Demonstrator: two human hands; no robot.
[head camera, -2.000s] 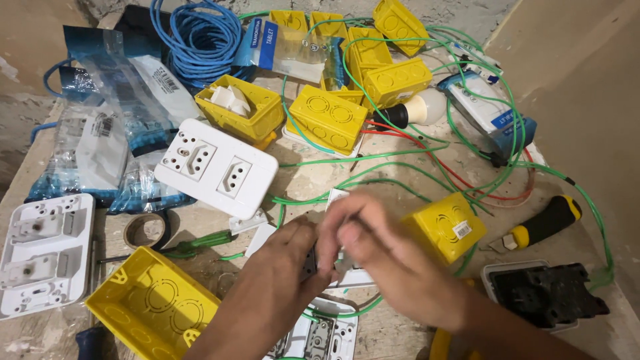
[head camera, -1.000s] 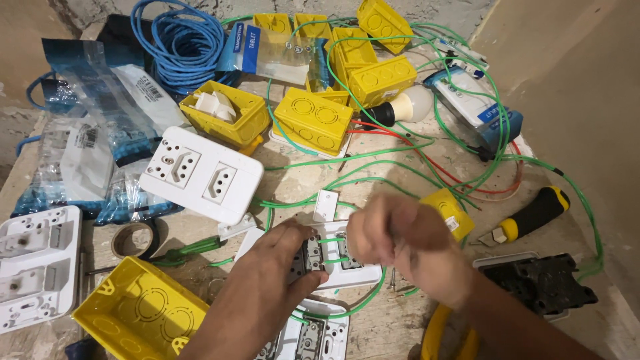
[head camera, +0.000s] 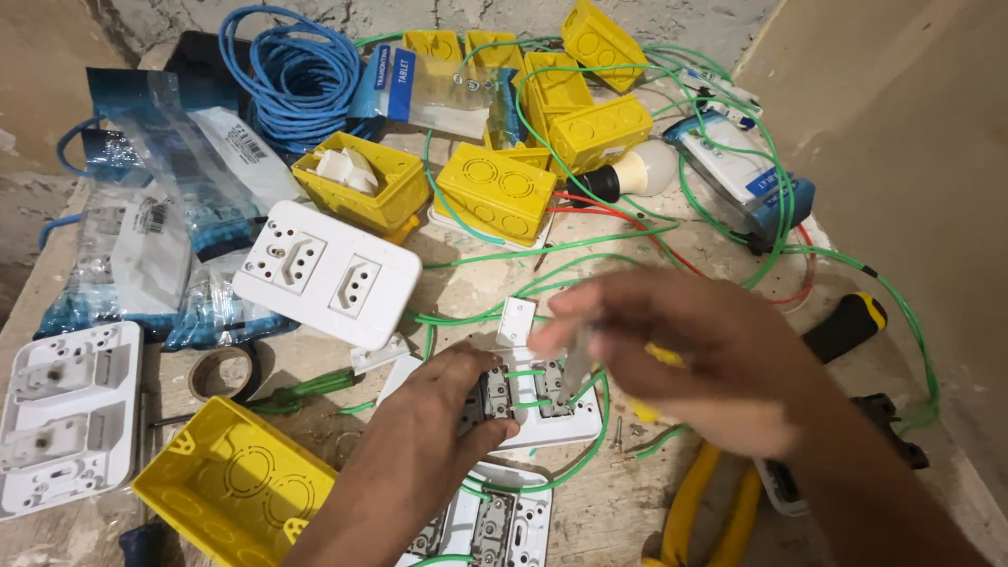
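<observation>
My left hand (head camera: 441, 417) grips the left part of a white switch plate (head camera: 535, 433) that lies back side up, fingers and thumb around its grey modules (head camera: 498, 394). Short green wires (head camera: 526, 374) link these to another grey module (head camera: 554, 387). Over the plate's right end, my right hand (head camera: 669, 346) is blurred, with thumb and fingertips closed on a slim translucent thing, perhaps a screwdriver handle. Its lower end is near the right module; whether it touches a screw, I cannot tell. Below lies a second white plate with grey modules (head camera: 492, 524).
Around lie a white socket plate (head camera: 327, 272), an open yellow electrical box (head camera: 236, 472), more yellow boxes (head camera: 496, 189), coiled blue cable (head camera: 291, 87), plastic packets (head camera: 150, 260), a tape roll (head camera: 223, 374), a light bulb (head camera: 650, 168), loose green wires (head camera: 551, 248) and yellow-handled pliers (head camera: 709, 504).
My right hand has turned and changed its finger pose above the plate's right end. My left hand has stayed at the plate. The view has shifted somewhat.
</observation>
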